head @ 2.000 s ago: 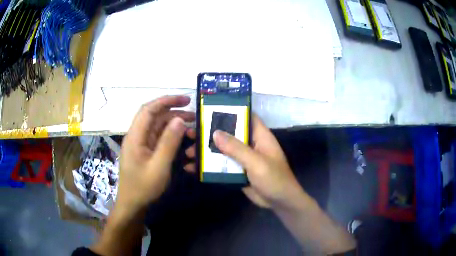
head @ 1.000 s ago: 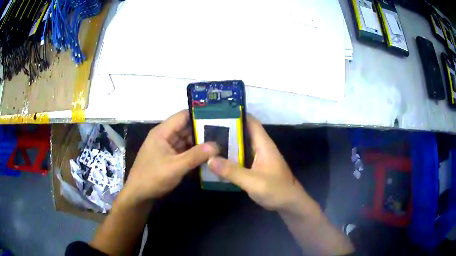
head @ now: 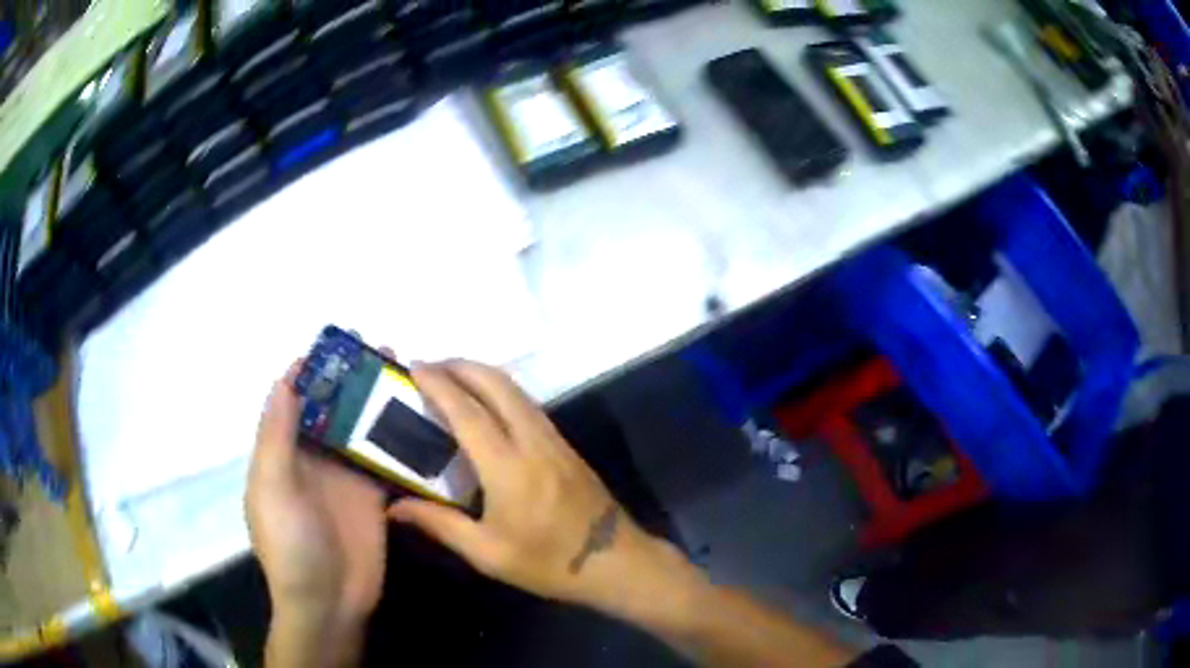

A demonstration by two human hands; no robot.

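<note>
The power bank unit (head: 369,415) is tilted, open face up, at the bench's front edge. Its dark blue circuit board (head: 329,372) points to the upper left, beside a dark green band. A black pad (head: 411,436) lies on the white cell face. My left hand (head: 313,509) cups the unit from its left side and below. My right hand (head: 503,476) grips its lower right end, hiding that end.
White paper (head: 287,287) lies on the bench. Stacked units (head: 248,111) stand in rows at the back left. Two open units (head: 581,111), a black housing (head: 777,115) and narrower packs (head: 872,94) lie to the right. Below are a blue bin (head: 900,352) and red stool (head: 835,415).
The view has turned to the right, bringing in the stacked rows and blue bin. The unit has tilted with its board end to the left. My right hand has moved from the pad to the unit's end.
</note>
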